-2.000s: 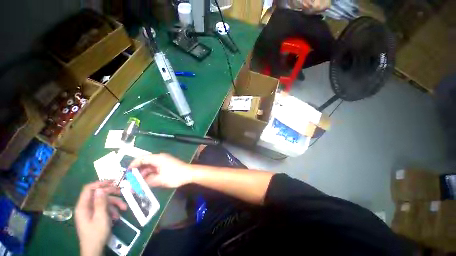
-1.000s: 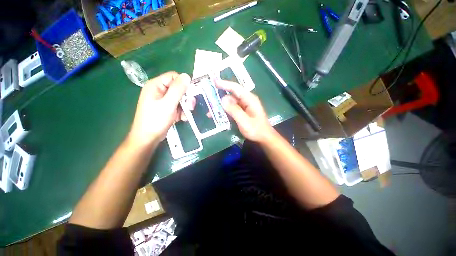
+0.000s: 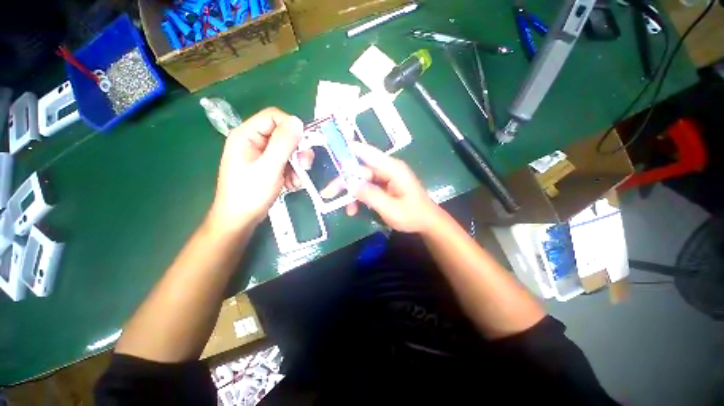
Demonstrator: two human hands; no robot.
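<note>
A white housing frame point(image 3: 316, 178) with a window is held between both hands above the bench's front edge. A blue insert point(image 3: 340, 147) lies along its right side, and a thin red line shows at its top edge. My left hand point(image 3: 258, 166) grips the frame's upper left side with thumb and fingers. My right hand point(image 3: 390, 189) holds its lower right side. Fingers hide parts of the frame. A white front frame point(image 3: 300, 244) lies on the green mat just below, and another white frame point(image 3: 399, 129) lies behind, to the right.
Mallet point(image 3: 444, 119), tweezers point(image 3: 481, 93) and electric screwdriver point(image 3: 548, 71) lie to the right. Blue screw bin point(image 3: 102, 117) and carton of blue inserts point(image 3: 230, 61) stand at the back. White housing shells point(image 3: 41, 258) are at left. A clear item point(image 3: 220, 116) lies mid-bench.
Since the first frame the view has swung left over the bench. Since one second ago, the held frame has turned slightly, its blue insert shows more fully, and my right fingers have moved lower along it.
</note>
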